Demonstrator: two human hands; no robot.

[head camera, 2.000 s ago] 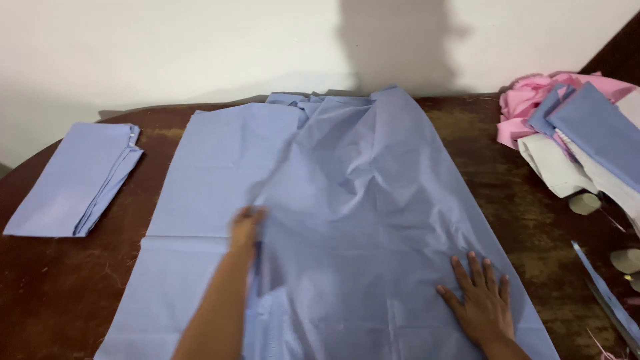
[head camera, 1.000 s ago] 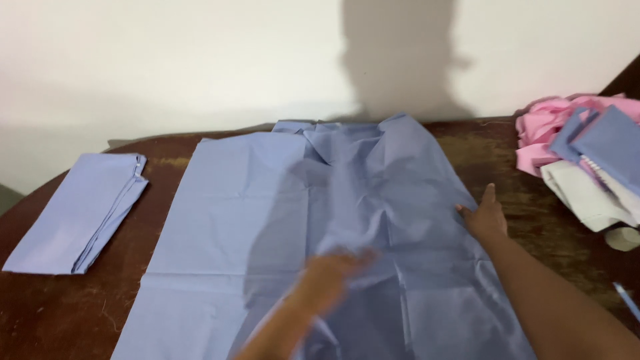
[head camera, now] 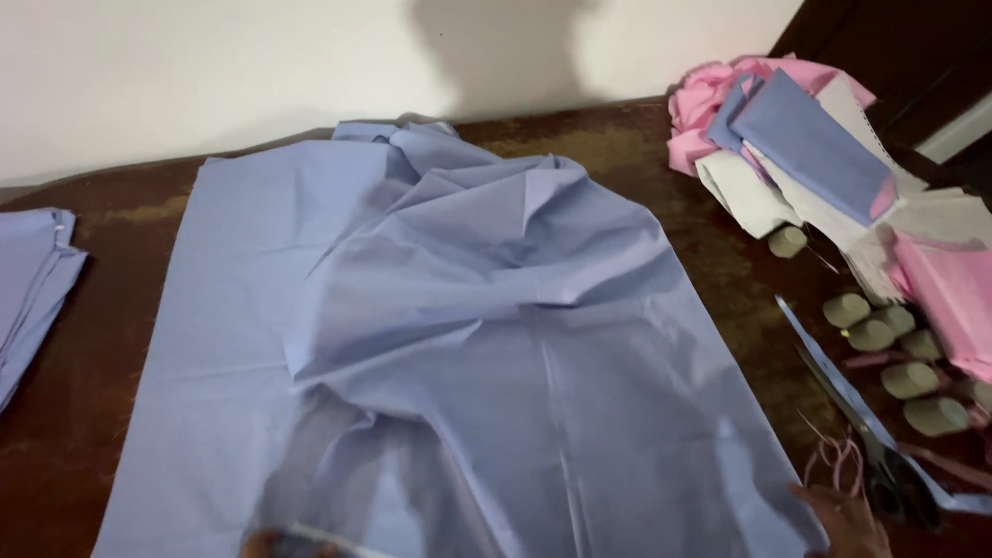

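Note:
A large blue cloth (head camera: 496, 349) lies over the table, its upper layer rumpled across the middle and right. My left hand (head camera: 283, 544) shows only in part at the bottom edge, blurred, beside a pale-edged fold of the cloth; its fingers cannot be made out well. At the lower right, my right hand (head camera: 845, 521) is at the cloth's right edge, next to black-handled scissors (head camera: 883, 465) and a tangle of pink thread or cord (head camera: 841, 465). Whether its fingers pinch the cloth is unclear.
Folded blue cloth (head camera: 31, 271) lies at the far left. Pink cloth (head camera: 713, 101), a folded blue piece (head camera: 814, 143) and white cloth (head camera: 748, 194) are heaped at the right. Several small greenish cylinders (head camera: 911, 380) and a blue strip (head camera: 821, 356) lie below. A wall borders the table's (head camera: 573, 136) back.
Both hands have moved down toward the near side of the cloth. The blue cloth's upper layer has shifted and bunched more, its top right corner no longer reaching the back edge.

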